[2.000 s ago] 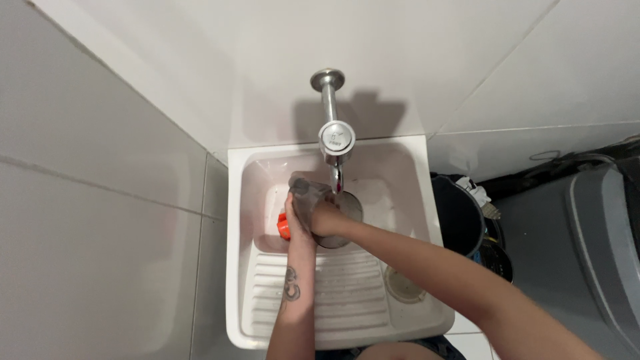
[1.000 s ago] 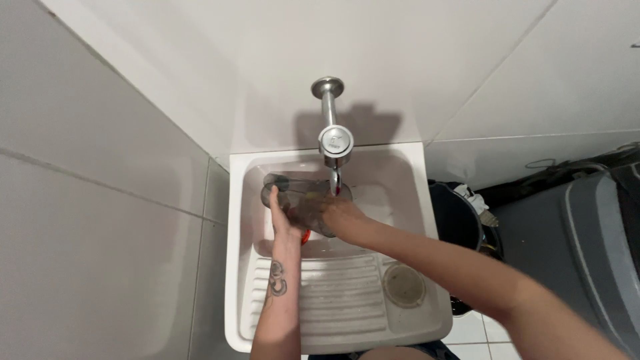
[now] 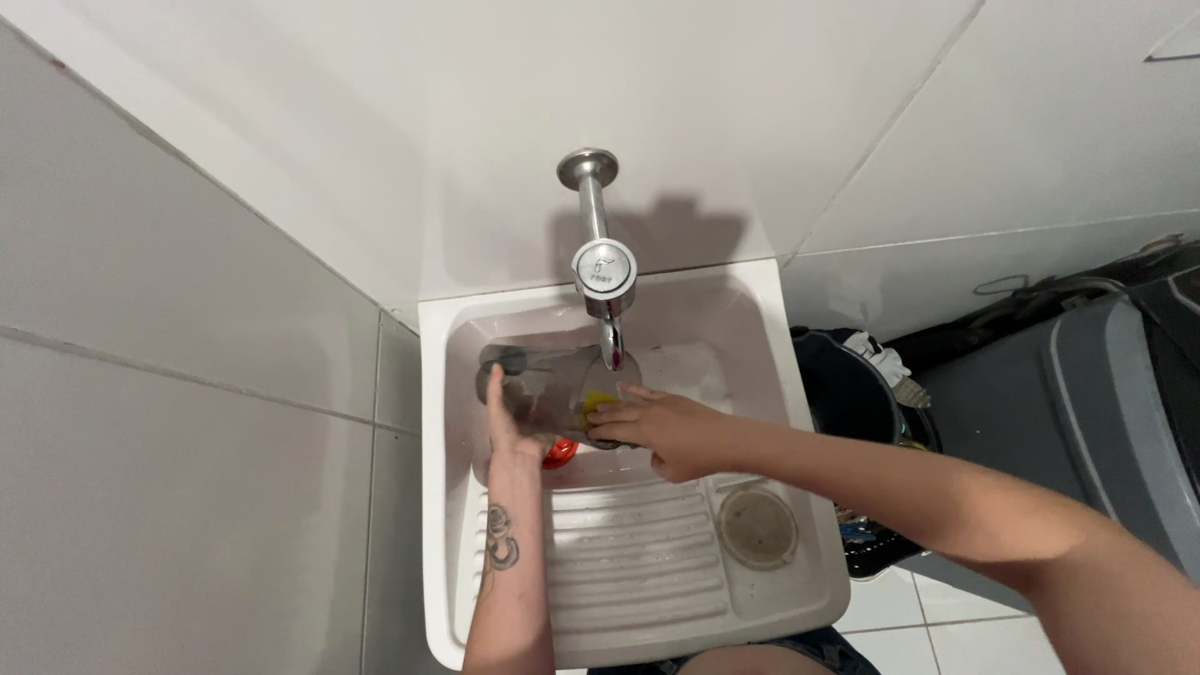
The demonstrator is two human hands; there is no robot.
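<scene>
My left hand (image 3: 514,422) grips a translucent dark container (image 3: 553,389) from below and from the left, over the basin of a white laundry sink (image 3: 830,553). The container lies on its side under the spout of a chrome tap (image 3: 603,267). Against its right part, my right hand (image 3: 666,427) presses a small yellow thing (image 3: 598,408), possibly a sponge, partly hidden by the fingers. A red object (image 3: 560,454) rests in the basin just below the container, partly covered by it and my left hand.
A ribbed washboard (image 3: 637,553) forms the sink's near part, with a round, dull-coloured disc (image 3: 757,527) at its right. Outside the sink, a dark bucket (image 3: 848,389) and a large grey bin (image 3: 1012,422) stand at the right. Tiled walls close in behind and at the left.
The container is turned more sideways than two seconds ago and shows more fully. My right hand has moved right along it, and the yellow thing now shows under its fingers.
</scene>
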